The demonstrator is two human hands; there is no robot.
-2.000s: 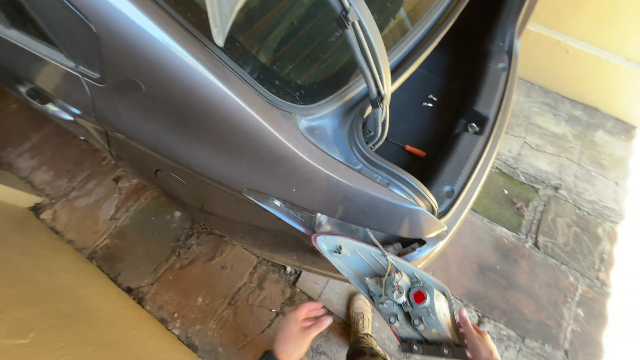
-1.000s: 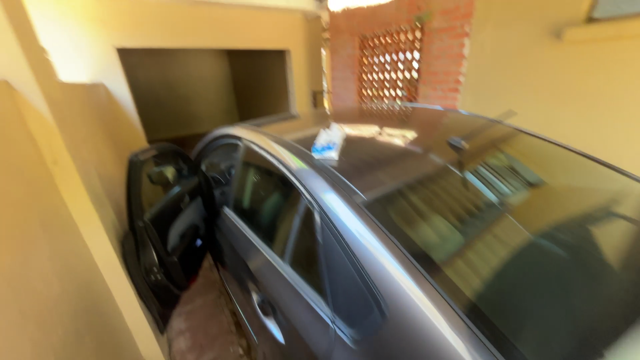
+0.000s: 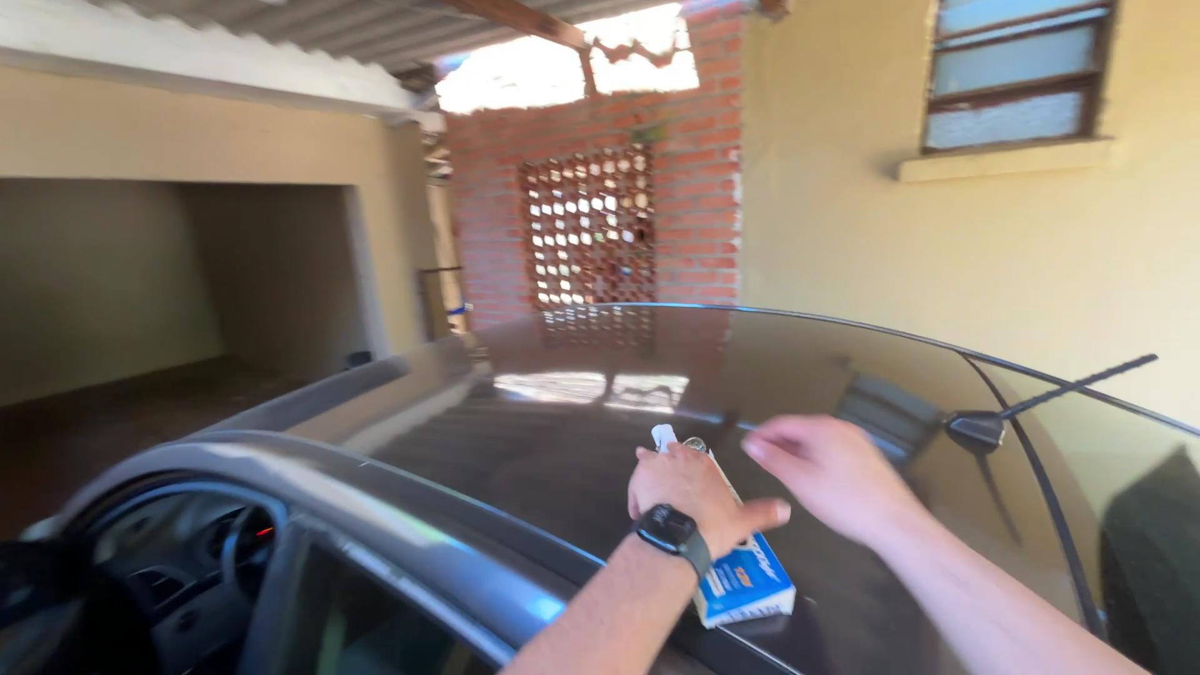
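Note:
A blue and white cardboard box [image 3: 745, 581] with printing lies on the dark car roof [image 3: 562, 441]. My left hand [image 3: 689, 497], a dark smartwatch on its wrist, reaches over the box and hides much of it. Past its fingertips show a small white piece [image 3: 664, 437] and a round, shiny item [image 3: 696, 444]; whether the fingers grip either cannot be told. My right hand [image 3: 825, 469] hovers over the roof just right of the box, fingers bent, with nothing visible in it.
A black roof antenna [image 3: 980, 429] rises at the right. Below the roof's left edge is the car's door opening, with a steering wheel [image 3: 246, 548] visible inside. A yellow wall [image 3: 825, 234] and a brick wall with a lattice [image 3: 591, 225] stand beyond.
Two seconds ago my hands were by the car's rear corner, the right one at a detached tail light. Now both are over the roof at the box, and the view has swung up and forward.

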